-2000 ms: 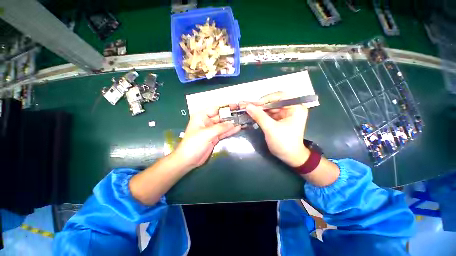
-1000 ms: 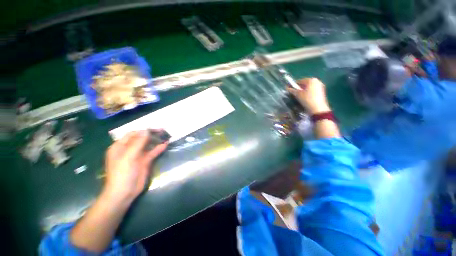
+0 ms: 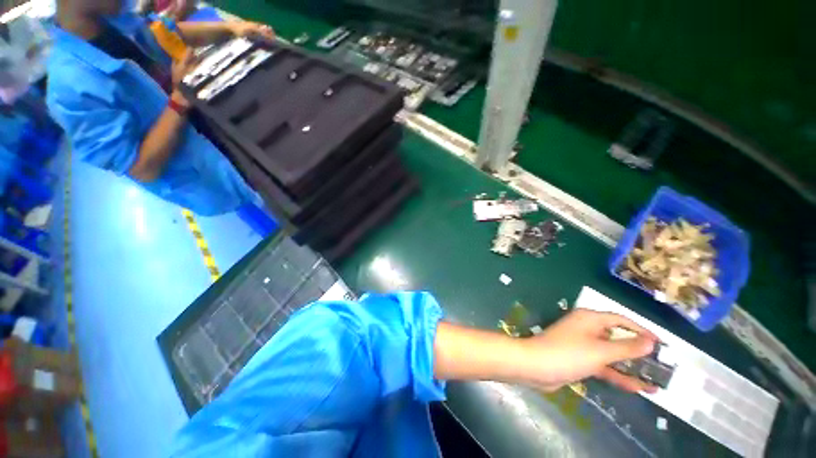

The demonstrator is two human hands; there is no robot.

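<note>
My left hand holds a small black and silver electronic module between thumb and fingers. The hand is over a long white sheet with a faint grid of pale rectangles. My right hand is out of the picture. A small pile of metal-cased units lies on the dark-green bench beyond my left forearm. A small white square lies between the pile and my hand.
A blue bin of beige pieces stands behind the sheet. A pale post rises by the rail. Black foam trays are stacked left; a large black tray lies beside the bench. Another person in blue stands far left.
The view has swung left, bringing the foam trays and another person into view. My left hand still holds the module. My right hand, earlier at the clear blister tray, has left the picture.
</note>
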